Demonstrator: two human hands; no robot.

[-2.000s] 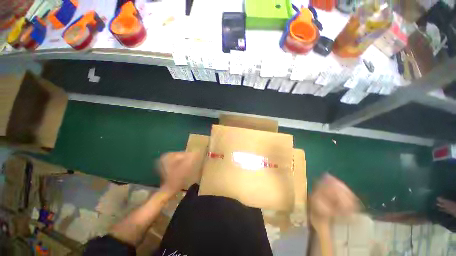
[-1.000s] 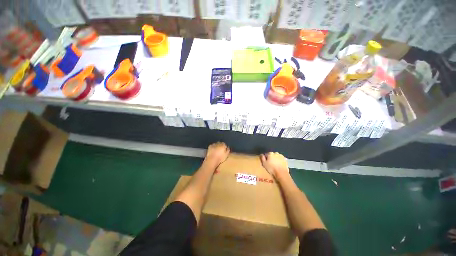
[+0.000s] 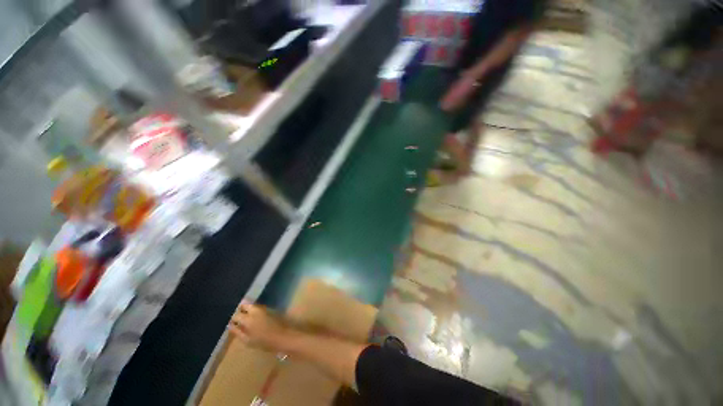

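Note:
The brown shipping carton (image 3: pixel 238 371) lies on the green conveyor bench at the bottom of the view, cut off by the lower edge. A flap stands out on its right side. Red print shows on its top. My right hand (image 3: pixel 258 326) lies over the carton's far edge, beside the pale rail, with its fingers curled on the cardboard. The image is blurred, so the finger detail is weak. My left hand is not in view.
The green conveyor (image 3: pixel 372 190) runs up to a person's forearm (image 3: pixel 495 59) and blue-and-white retail boxes (image 3: pixel 402 70). The white shelf at left holds a green tray (image 3: pixel 36 297), an orange tape dispenser (image 3: pixel 70 271) and label strips. Patchy floor (image 3: pixel 515 262) lies at right.
The view has swung to the right along the conveyor and is blurred. The carton now shows at the bottom left. My right hand remains at its edge; my left hand has left the picture.

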